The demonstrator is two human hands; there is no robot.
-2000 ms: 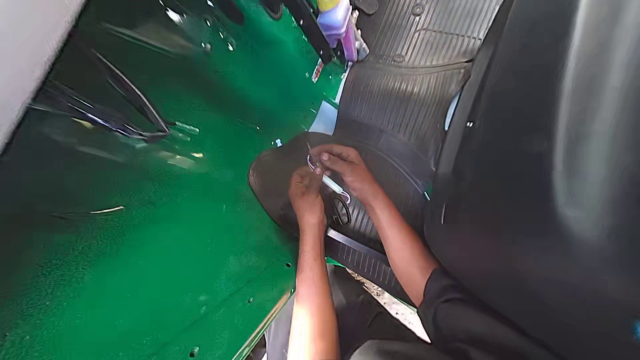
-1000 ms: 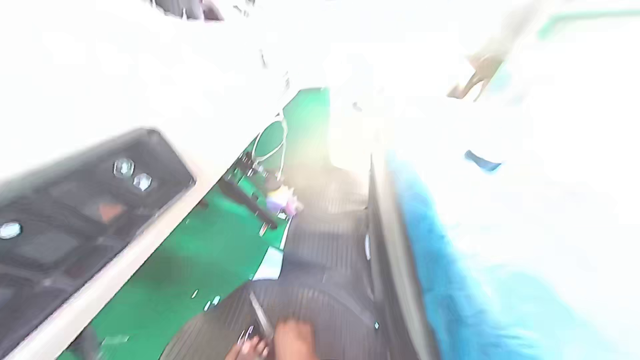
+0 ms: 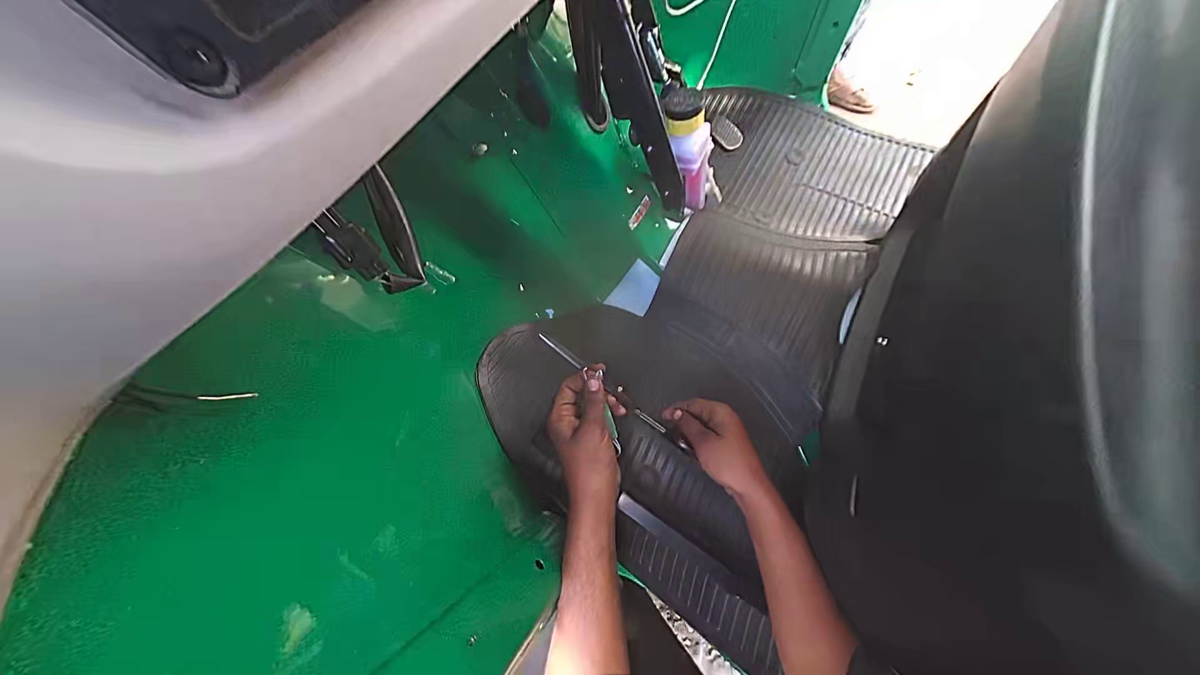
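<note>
My left hand [image 3: 585, 417] is above the black ribbed rubber mat, its fingers closed on a thin metal rod [image 3: 561, 351] that points up and to the left. A small pale piece hangs under the same palm, partly hidden. To its right, my right hand [image 3: 711, 433] grips the dark end of a slim tool with a bright metal shaft [image 3: 649, 420], which points toward the left fingers. Whether the rod and the shaft are one piece, I cannot tell.
Green painted floor [image 3: 375, 506] spreads left of the rubber mat [image 3: 769, 281]. A black seat [image 3: 1022, 394] stands at right. A grey panel [image 3: 169, 206] overhangs the upper left. Black pedal levers [image 3: 642, 103] and a yellow-banded fluid bottle [image 3: 692, 150] are ahead. Beyond is a person's foot [image 3: 849, 92].
The hands, close together two seconds ago, are now farther apart. A long metal rod and shaft show between and beyond them. The view swung up and back.
</note>
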